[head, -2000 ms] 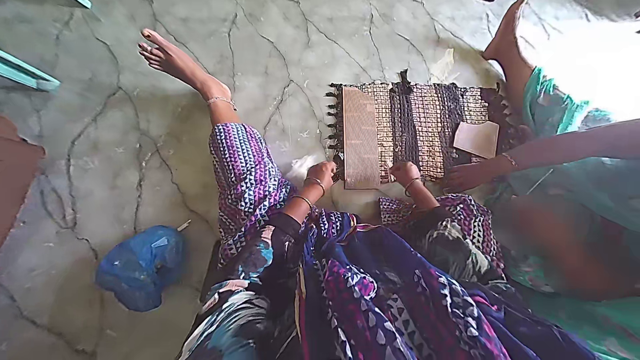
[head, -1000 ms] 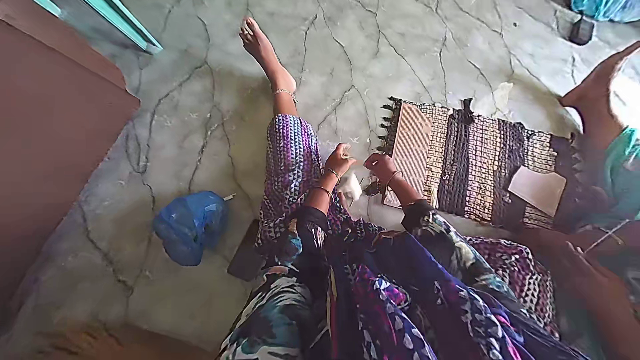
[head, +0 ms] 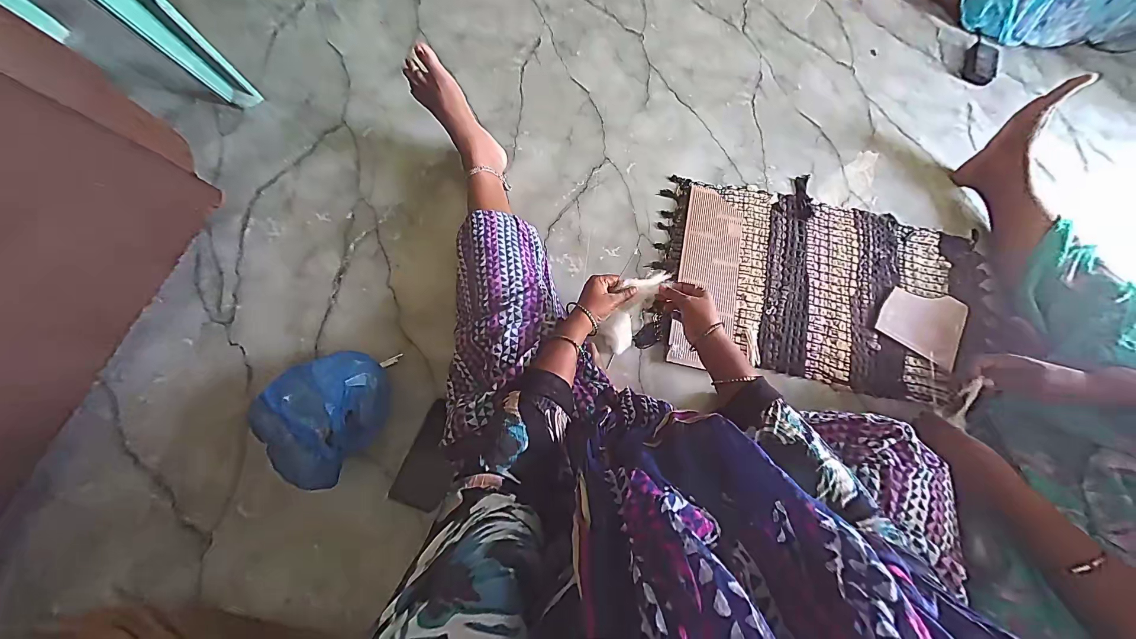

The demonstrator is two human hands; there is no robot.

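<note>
Between my two hands stretches a tuft of whitish fibre (head: 646, 286). My left hand (head: 603, 299) grips its one end, my right hand (head: 692, 309) pinches the other. Just below my left hand lies a white wad (head: 614, 334), perhaps more fibre. A ridged cardboard strip (head: 710, 240) rests on the left end of a striped woven mat (head: 830, 293), right beside my right hand. On the mat's right part lies a smaller brown card piece (head: 923, 321).
A blue plastic bag (head: 321, 417) sits on the cracked-looking floor at the left, near a dark flat object (head: 421, 457). A brown panel (head: 80, 248) fills the left edge. At the right, another person's hand (head: 1012, 377) holds a bit of fibre.
My hands have left the cardboard strip's lower end, where they were two seconds ago, and now hold whitish fibre. The other person's hands have moved, and fibre now shows there. The view has shifted left.
</note>
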